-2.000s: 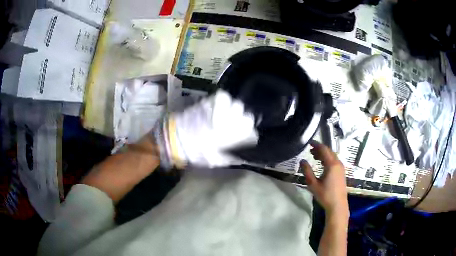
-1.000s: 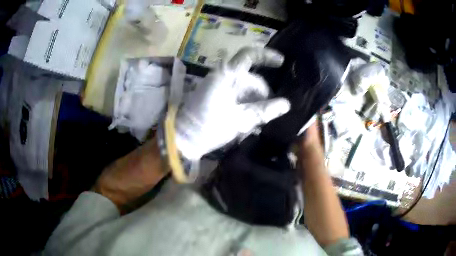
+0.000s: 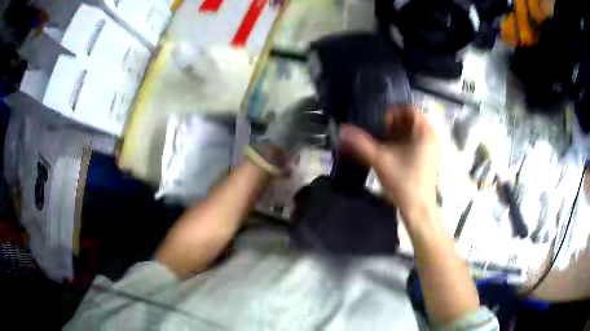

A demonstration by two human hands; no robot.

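The black fan unit (image 3: 365, 87) is blurred, with its head toward the back and its dark base (image 3: 346, 220) close to my body. My right hand (image 3: 404, 152) is bare and grips the near right part of the fan head, with thumb and fingers apart across it. My left hand (image 3: 291, 132), in a white glove with a yellowish cuff, is at the left side of the fan head. It is strongly blurred and its fingertips are partly hidden, so its grip is unclear.
An open white box with white contents (image 3: 197, 152) is at the left. Printed white cartons (image 3: 87, 71) are stacked further left. Other black fans (image 3: 433, 29) are at the back. White scraps and a dark-handled tool (image 3: 513, 208) lie at the right, near a thin black cable (image 3: 569, 226).
The fan head has turned and now shows a different side. My right hand has come up from low behind the fan onto the head. My gloved left hand has moved to its left side.
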